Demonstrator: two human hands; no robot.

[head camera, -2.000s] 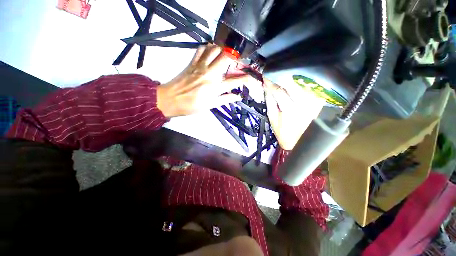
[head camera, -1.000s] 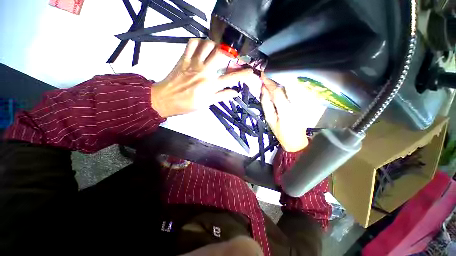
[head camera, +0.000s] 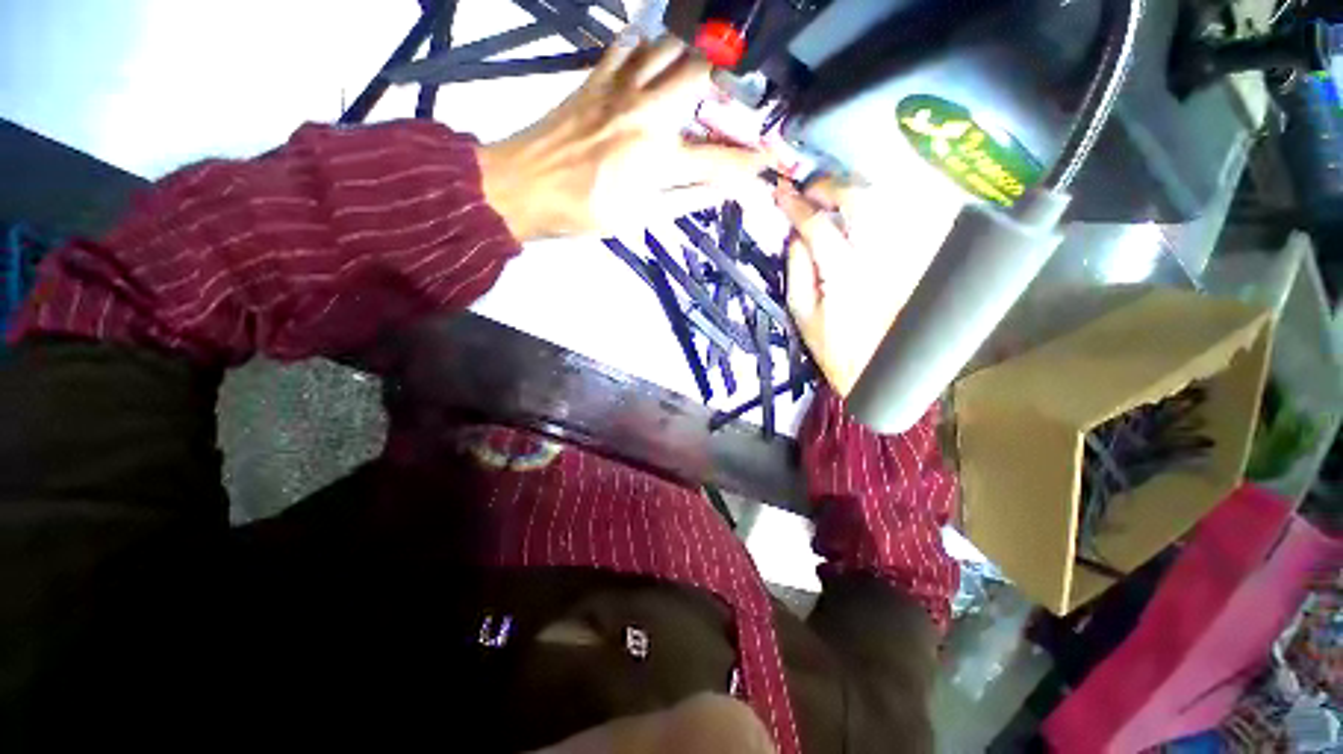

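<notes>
My left hand (head camera: 611,145) lies at the sewing point, fingers spread, its fingertips beside the red part (head camera: 720,43) of the sewing machine (head camera: 884,111). My right hand (head camera: 820,273) meets it there from the right, fingertips pinched on a small dark strip end (head camera: 788,178). What the left fingertips hold is washed out by glare. The needle area is not clear. A pile of loose black strips (head camera: 710,295) lies on the white tabletop between the hands and the front edge. Other black strips (head camera: 494,50) lie crossed at the upper left.
The gooseneck lamp (head camera: 957,317) hangs over my right wrist and partly hides it. An open cardboard box (head camera: 1016,486) with black strips stands at the right. A pink bag or box (head camera: 1178,633) is below it. The dark table edge (head camera: 589,398) runs before my body.
The view has shifted, so the table and machine appear higher and the machine's sticker shows more fully. Both hands remain at the sewing point; a dark strip end now shows at the right fingertips.
</notes>
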